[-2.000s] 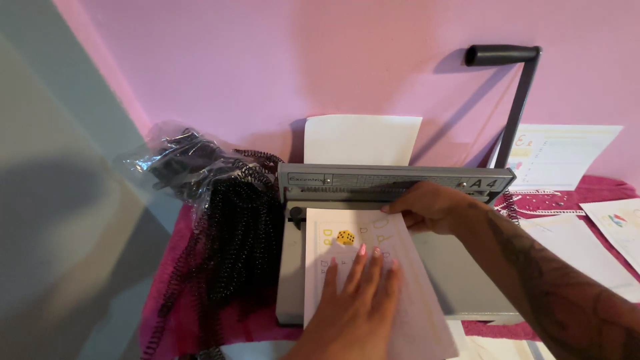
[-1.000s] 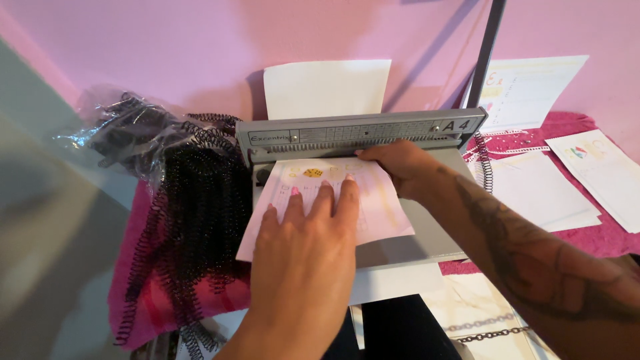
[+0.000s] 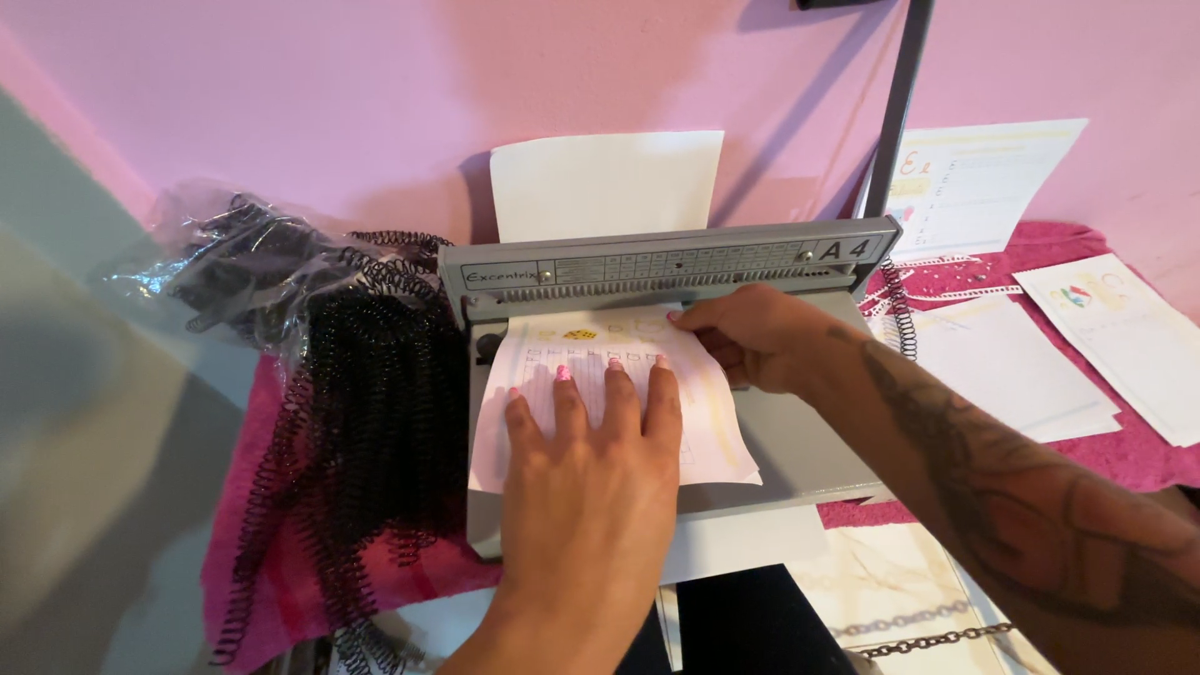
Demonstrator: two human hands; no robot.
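A printed paper sheet [image 3: 717,412] lies on the bed of a grey Excentrix binding punch [image 3: 816,441], its far edge close to the row of metal teeth. My left hand [image 3: 595,459] rests palm down on the sheet with its fingers spread. At the sheet's far right corner, my right hand [image 3: 750,333] pinches the paper between thumb and fingertips. The machine's lever arm [image 3: 898,112] rises at its right end. How many sheets lie under my left hand cannot be told.
Black spiral binding coils [image 3: 384,412], some in a clear plastic bag [image 3: 272,272], heap at the left on a pink towel [image 3: 248,553]. Blank paper [image 3: 609,187] stands behind the machine. Printed sheets [image 3: 1125,347] and punched paper strips [image 3: 984,291] lie at the right. A metal chain [image 3: 928,642] hangs below.
The sheet was askew across the bed one second ago and now sits straighter. My left hand is still on it, and my right hand remains at its far corner. The view has shifted.
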